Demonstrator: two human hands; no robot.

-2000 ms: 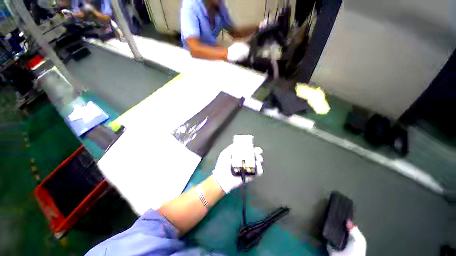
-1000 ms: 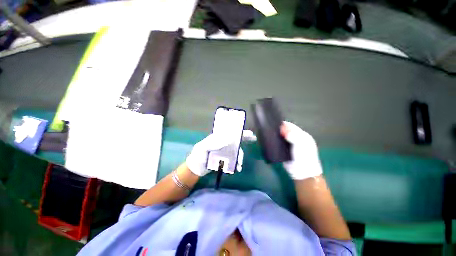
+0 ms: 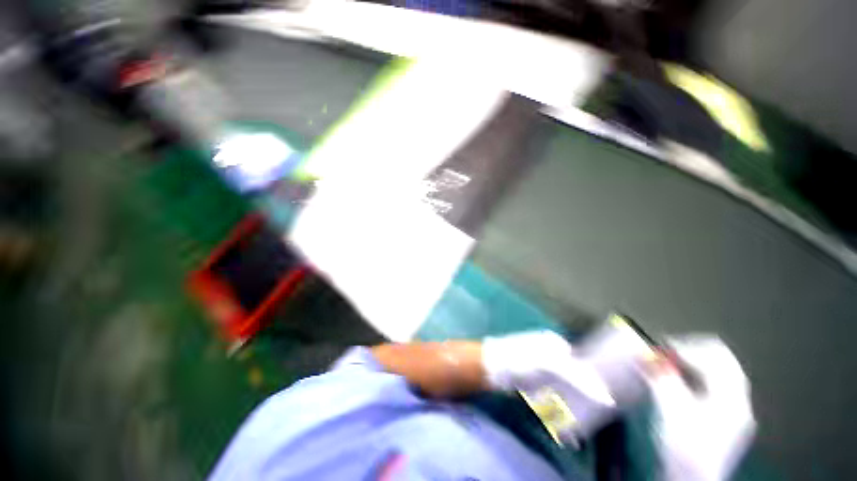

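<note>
The frame is strongly blurred. A silvery adapter inner unit (image 3: 615,352) is at the lower right, with a yellow part at its lower left end. My left hand (image 3: 550,368), in a white glove, is closed around it. My right hand (image 3: 703,404), also gloved, is at its right side with the fingers on it. A dark edge shows along the unit, but whether a black case is around it cannot be told. The cord is not clearly seen.
White paper sheets (image 3: 376,254) and a shiny black plastic sheet (image 3: 498,160) lie left of centre on the dark green belt (image 3: 648,225). A red crate (image 3: 225,305) stands on the floor at left. A blue card (image 3: 258,174) and a yellow item (image 3: 719,103) lie farther off.
The view has swung left, so the hands appear lower right. My hands have come together at the unit. The black case piece my right hand held apart is no longer clearly visible.
</note>
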